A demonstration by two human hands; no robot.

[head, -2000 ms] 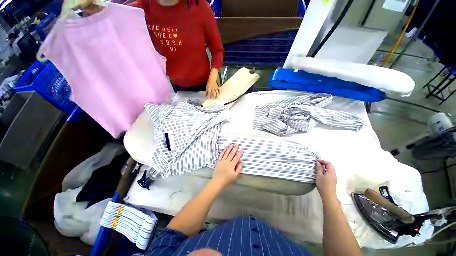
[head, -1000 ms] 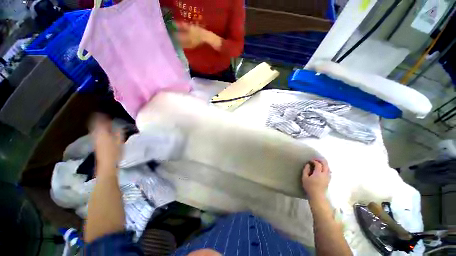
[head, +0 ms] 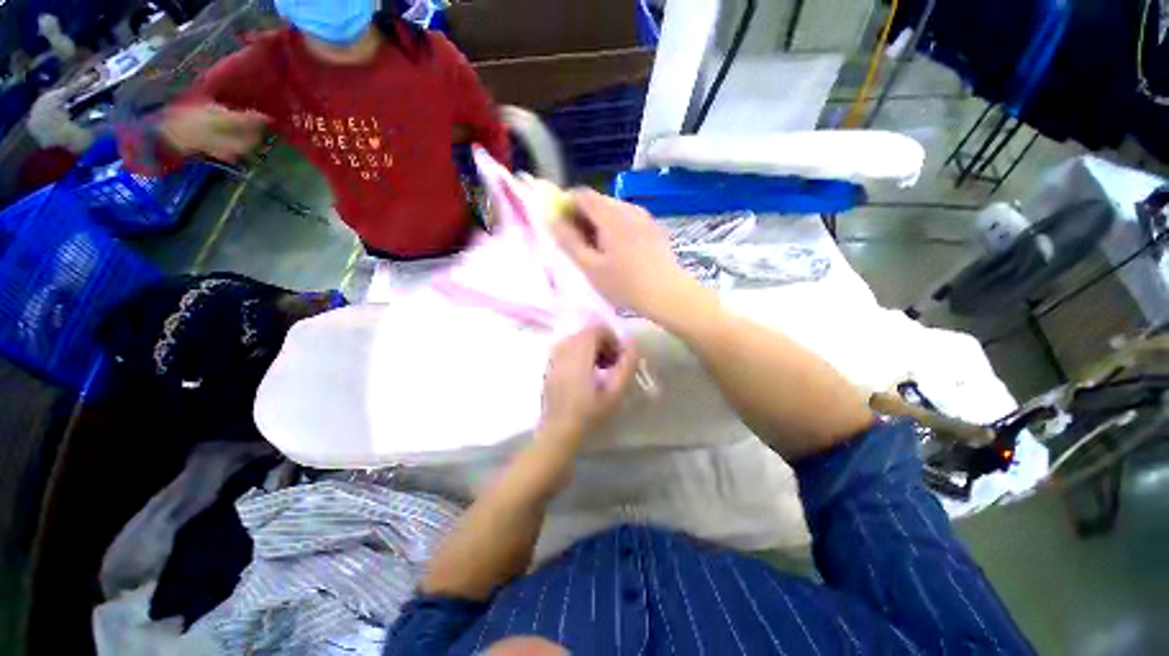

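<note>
The pink sleeveless top (head: pixel 468 346) lies over the padded pressing board (head: pixel 308 391), looking nearly white in the glare, its upper part lifted in folds. My left hand (head: pixel 586 378) is shut on the top's edge, low at its right side. My right hand (head: pixel 615 244) is raised above and beyond it, gripping the upper part of the top beside a pale curved hanger (head: pixel 536 144); the fingers are partly hidden and blurred. A short white cord dangles right of my left hand.
The steam iron (head: pixel 942 442) rests at the right end. Striped shirts lie crumpled at lower left (head: pixel 333 551) and behind the board (head: pixel 769 256). A blue-sided sleeve board (head: pixel 744 192) is behind. A person in red (head: pixel 372 141) stands across; blue crates (head: pixel 77 282) are at left.
The striped shirt left the board and lies at lower left. The pink top moved from hanging at the left to the board, held in both hands. My right hand moved left from the board's right end.
</note>
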